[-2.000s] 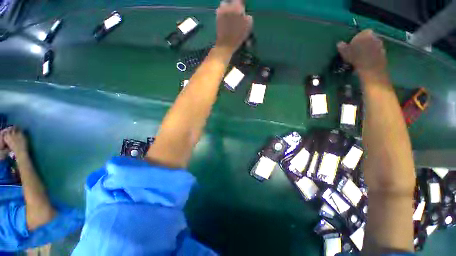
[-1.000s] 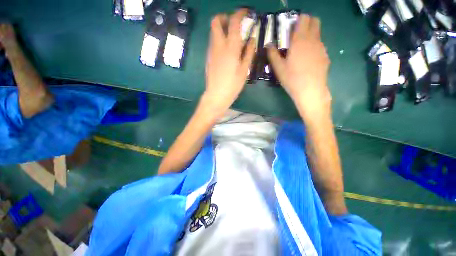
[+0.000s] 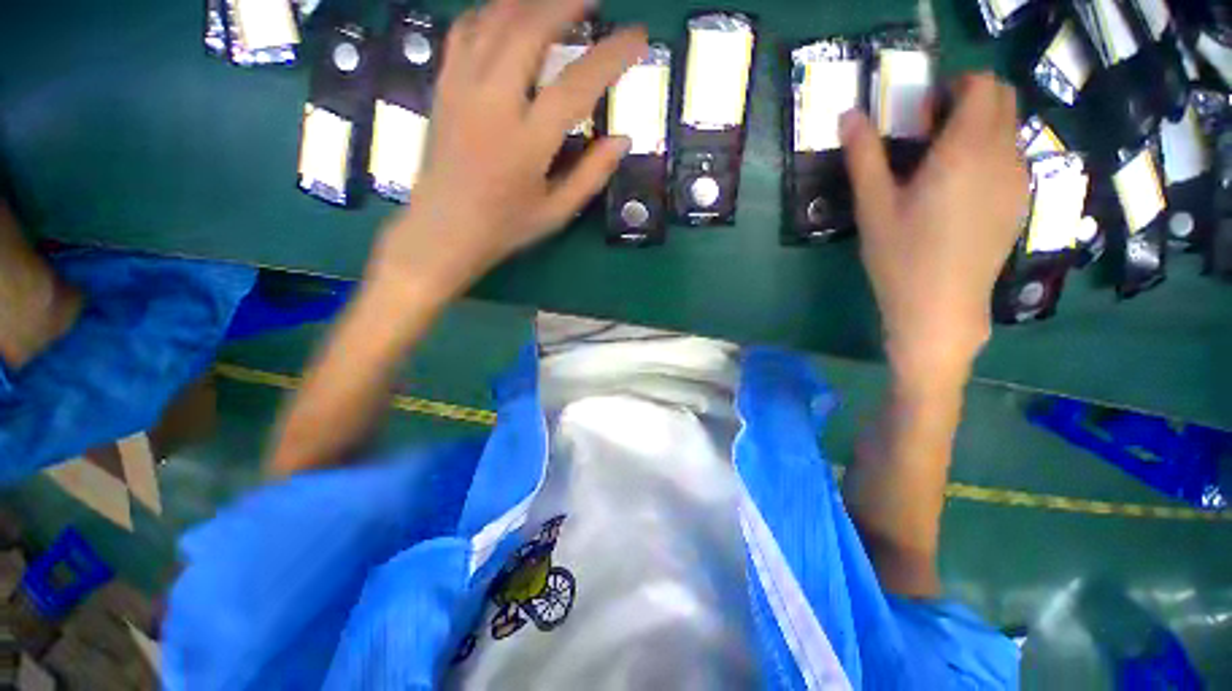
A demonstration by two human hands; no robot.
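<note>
Black phone housings with white panels lie in front of me, discs toward me. Two stand side by side in the middle, one with its disc nearest me (image 3: 716,81) and one left of it (image 3: 639,101). My left hand (image 3: 507,142) is spread over another housing, partly hidden by its fingers; whether it grips is unclear. My right hand (image 3: 939,203) has its thumb and fingers on either side of a housing (image 3: 903,92), whose lower part is hidden. One more housing (image 3: 819,135) lies directly left of it, near my thumb.
Two housings (image 3: 324,155) with discs away from me lie left of my left hand, with more at the top left (image 3: 264,30). A jumbled housing pile (image 3: 1138,189) lies at the right. Another person's blue sleeve (image 3: 122,351) is at the left. Blue plastic items (image 3: 1142,452) are below the bench edge.
My hands have moved apart from the closely bunched housings. The housings now lie spread out, with a gap between the middle pair and the right pair.
</note>
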